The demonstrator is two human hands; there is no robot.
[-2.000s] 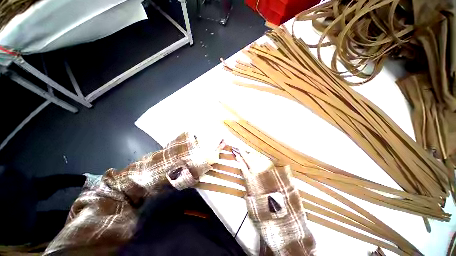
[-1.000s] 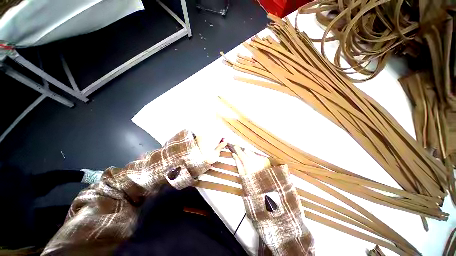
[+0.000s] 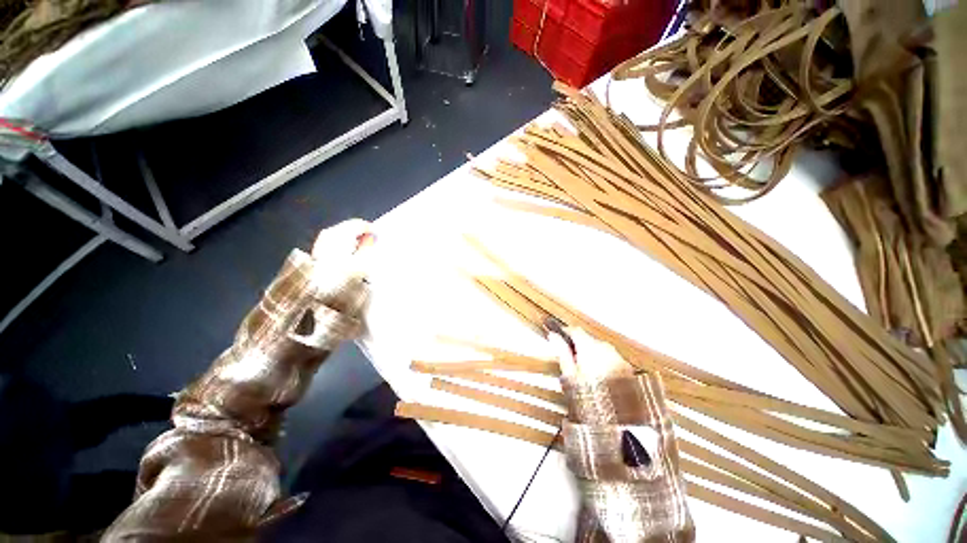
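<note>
My left hand (image 3: 345,239) is washed out by glare at the table's left edge, away from the straps; whether its fingers hold anything cannot be told. My right hand (image 3: 592,355) is over the near bundle of straps (image 3: 493,395), closed around small dark thread snips (image 3: 556,326), mostly hidden by the fingers. The near straps are flat tan bands. Their left ends lie spread near the table edge, and they pass under my right hand and sleeve towards the lower right. No strap is clearly seen held between the hands.
A far pile of straps (image 3: 679,233) lies across the white table (image 3: 424,255). Coiled straps (image 3: 732,85) and crumpled brown material (image 3: 901,233) are at the right. A red crate (image 3: 578,37) and a white-draped metal-framed table (image 3: 180,69) stand beyond.
My left hand has moved up and left, away from my right hand. My right hand has moved right and slightly down. The near strap ends between the hands are now uncovered.
</note>
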